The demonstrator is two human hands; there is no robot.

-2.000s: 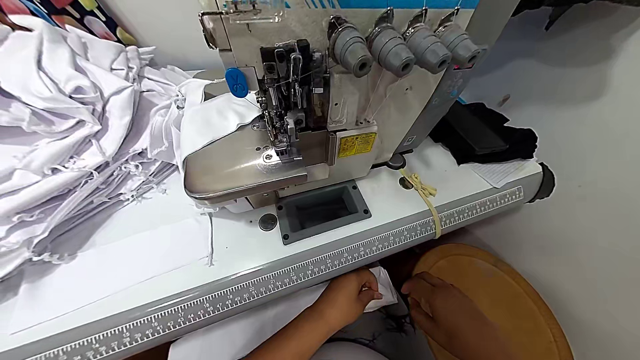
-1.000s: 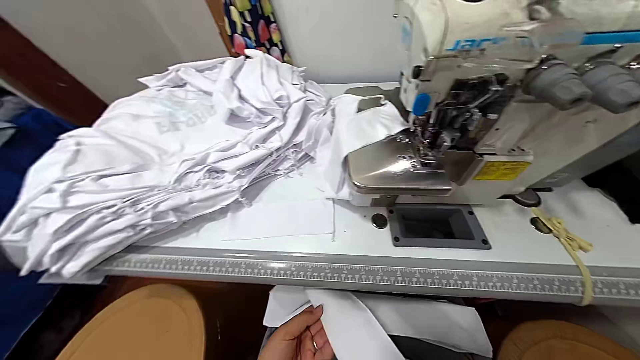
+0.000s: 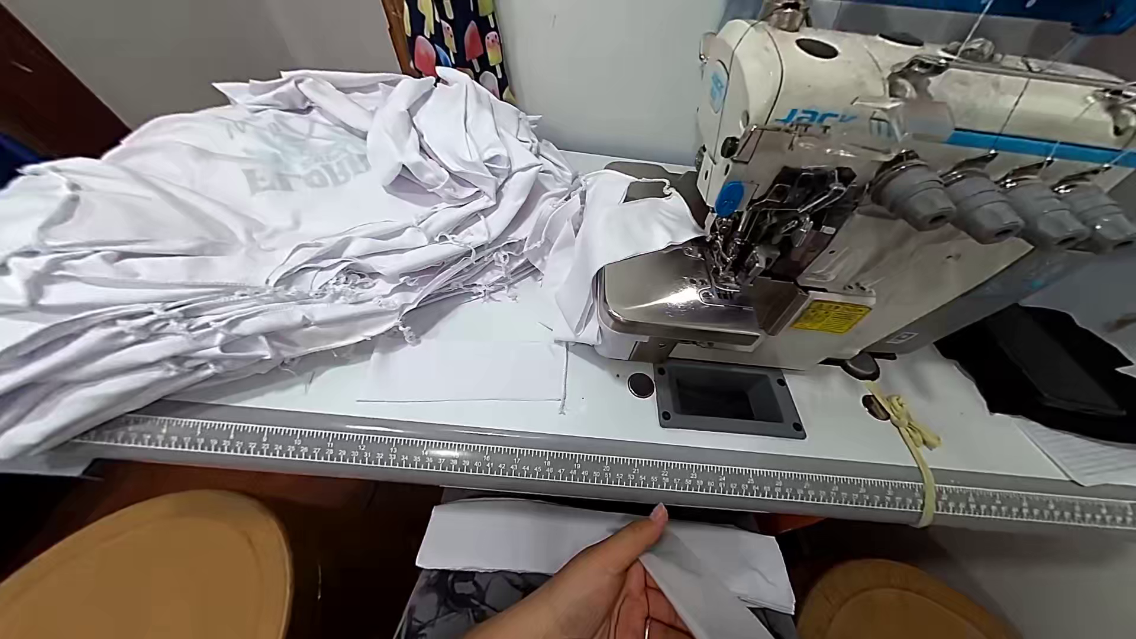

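Note:
My left hand (image 3: 612,577) comes in from the lower edge, thumb raised, with a folded white fabric piece (image 3: 701,590) held between thumb and fingers. Beneath it, more white fabric (image 3: 497,537) lies across my lap over dark patterned cloth. My right hand is out of view. Beyond the table edge stands a white and blue Jack overlock sewing machine (image 3: 754,302). A white fabric piece (image 3: 621,226) lies against the left of its metal plate, near the presser foot. Another flat white piece (image 3: 466,373) rests on the table to the left.
A large pile of white garments (image 3: 266,222) covers the table's left side. A measuring scale (image 3: 532,461) runs along the front edge, with a yellow tie (image 3: 923,461) around it. Black cloth (image 3: 1047,364) lies at right. Round stools (image 3: 160,568) stand below on both sides.
The view has swung left. Two seconds ago both hands were together at the white fabric below the table edge; now only my left hand shows, lifting a folded part of it.

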